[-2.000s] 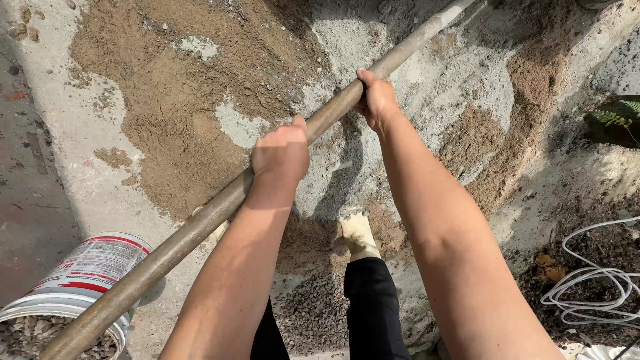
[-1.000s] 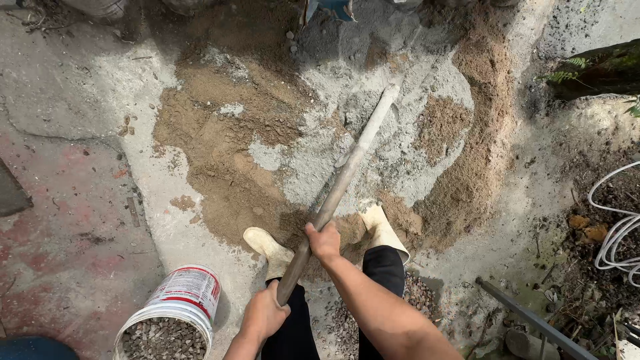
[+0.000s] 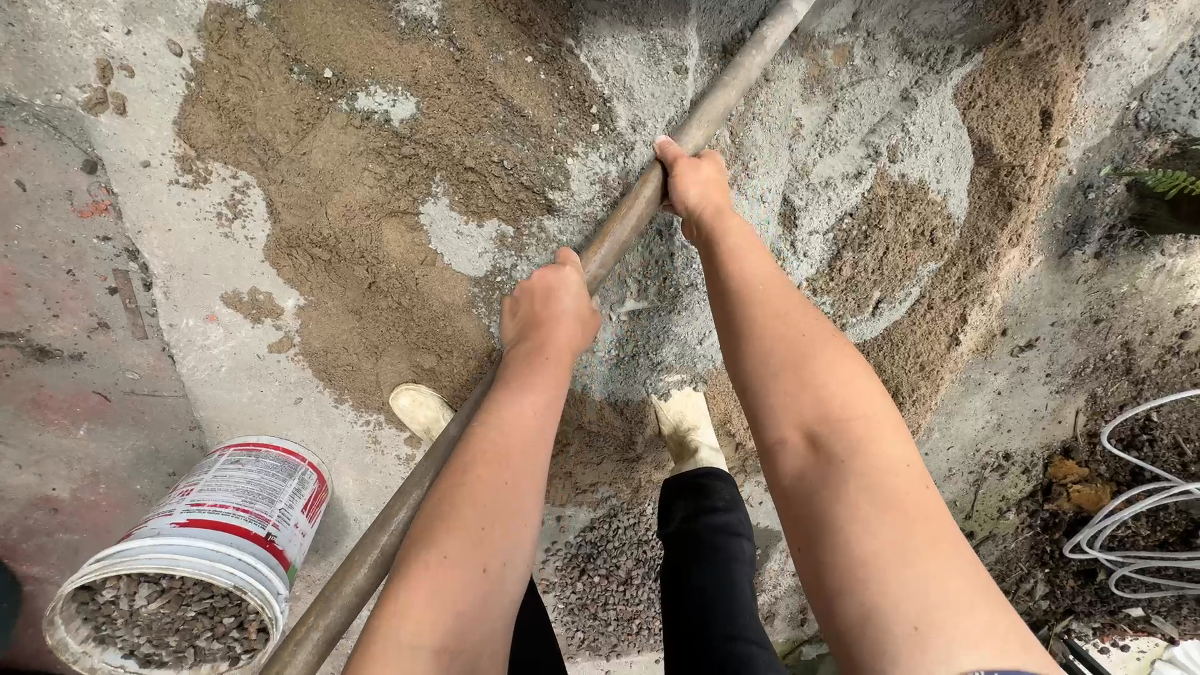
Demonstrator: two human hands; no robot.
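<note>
A long wooden handle (image 3: 623, 225) runs diagonally from the bottom left to the top edge; the tool's head is out of view. My left hand (image 3: 551, 305) is closed around the handle near the middle of the view. Farther up it, my right hand (image 3: 694, 183) grips the same handle, thumb along the wood. Beneath both hands lie brown sand (image 3: 347, 206) and grey cement-like powder (image 3: 797, 169), partly mingled. The handle's lower part passes beside my left forearm.
A white plastic bucket (image 3: 230, 506) of gravel stands at lower left. My boots (image 3: 689, 427) touch the sand's near edge, with loose gravel (image 3: 605, 581) between my legs. Coiled white cable (image 3: 1148, 530) lies on soil at the right, below a fern (image 3: 1162, 183).
My hands have moved forward and away from my body with the handle since one second ago, and my arms are now stretched out. Both still hold it. The view has shifted.
</note>
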